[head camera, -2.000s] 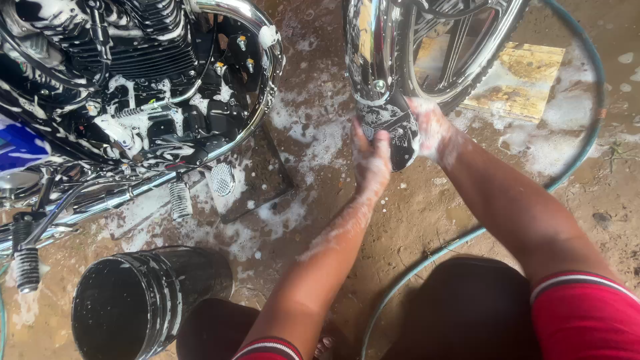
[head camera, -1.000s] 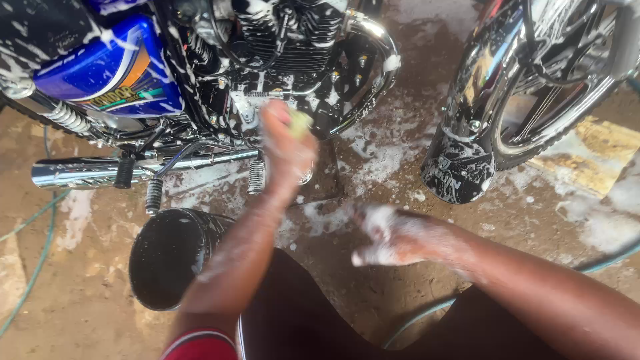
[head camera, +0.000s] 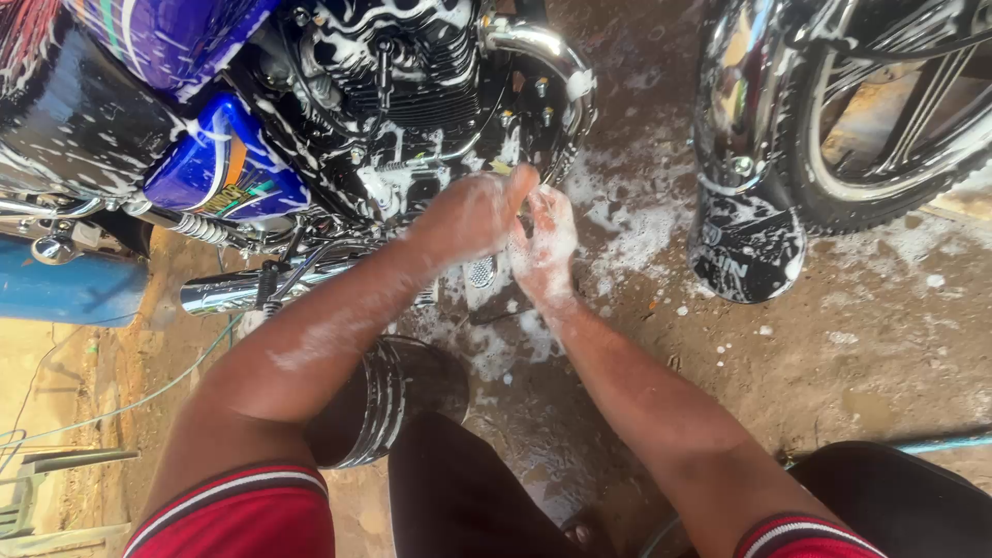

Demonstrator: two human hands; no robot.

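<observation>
A foam-covered motorcycle stands across the top, its finned engine [head camera: 411, 101] and curved chrome exhaust pipe [head camera: 542, 43] just beyond my hands. My left hand [head camera: 484, 209] is at the lower part of the engine, slightly blurred, its fingers curled around a yellowish sponge [head camera: 501, 167] that shows only as a small edge. Close beside it, my soapy right hand [head camera: 549, 236] has its fingers bent toward the left hand, near the lower bend of the pipe; what they touch is hidden. A foot pedal [head camera: 481, 273] shows below the hands.
A black bucket [head camera: 380, 403] stands beneath my left forearm. At right are the front wheel [head camera: 821, 186] and its soapy black mudflap [head camera: 748, 256]. A blue barrel [head camera: 70, 283] lies at left. A thin hose [head camera: 186, 376] crosses the wet, sudsy ground.
Both hands have left the front mudflap, where they were two seconds ago. My right hand has since come up to my left at the engine's lower front. The view has shifted left.
</observation>
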